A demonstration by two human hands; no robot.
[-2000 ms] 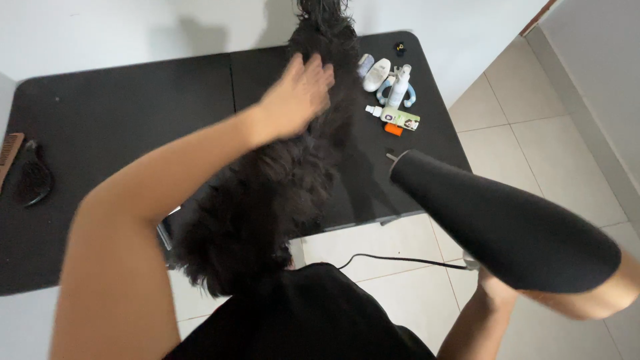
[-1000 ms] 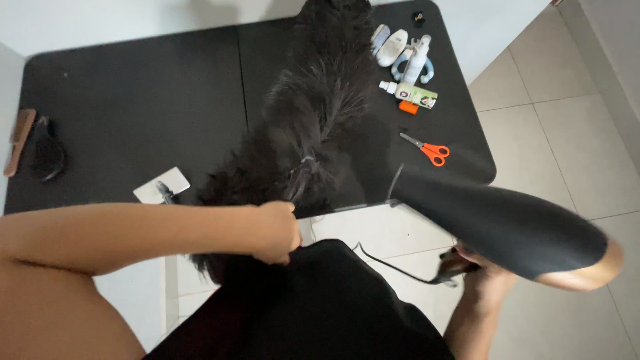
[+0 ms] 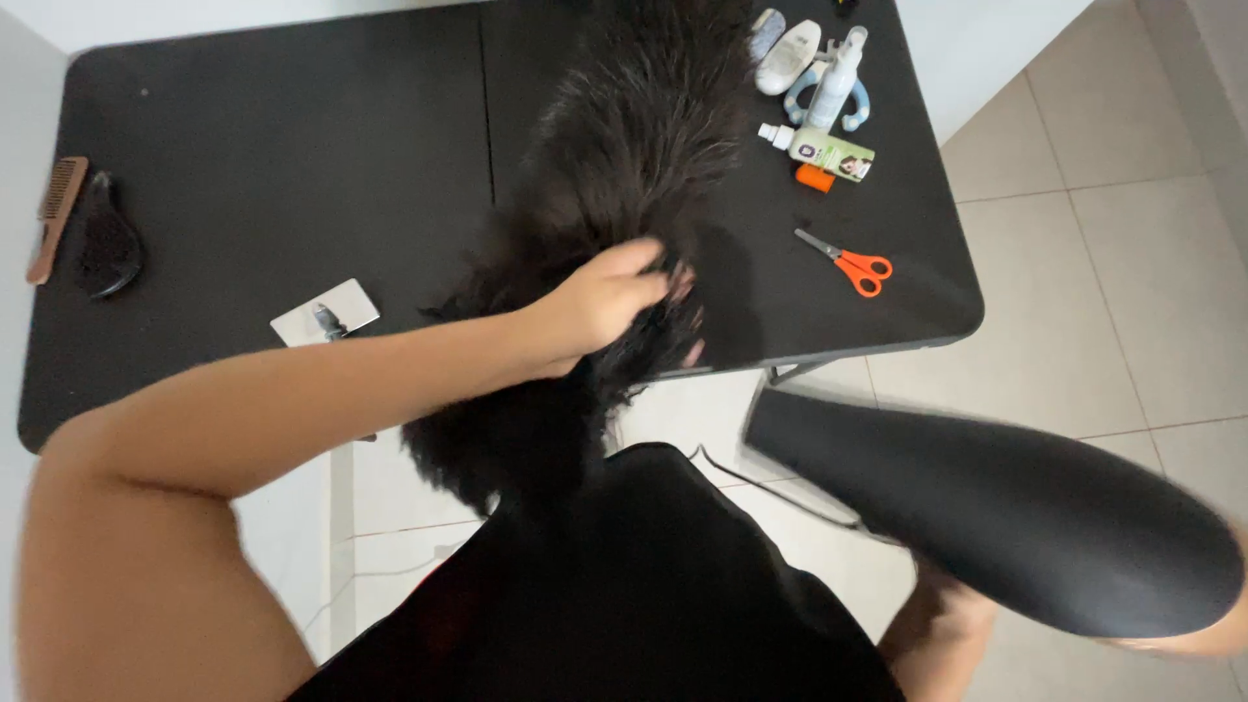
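Note:
A dog with long black fur [image 3: 634, 127] is on the black folding table [image 3: 292, 166], its near part reaching over the front edge. My left hand [image 3: 609, 302] is on the fur close to that edge, fingers curled into it; pinkish fingertips or skin show through the hair beside it. At the lower right, my right hand [image 3: 941, 595] holds a black hair dryer [image 3: 985, 507] by its handle, which is mostly hidden under the barrel. The dryer's nozzle points left towards the dog, apart from the fur. A dark cord runs from the dryer's underside.
Orange-handled scissors [image 3: 858, 268] lie at the table's right. Behind them are a green-labelled spray bottle [image 3: 829, 154], a clear spray bottle [image 3: 837, 83], an orange cap [image 3: 814, 177] and a white item [image 3: 788, 58]. A wooden comb [image 3: 58, 214], black brush [image 3: 109, 244] and white card-like piece [image 3: 327, 312] lie leftward.
My left hand has moved right from the fur near the front edge to fur farther over. The dryer has moved lower, away from the table.

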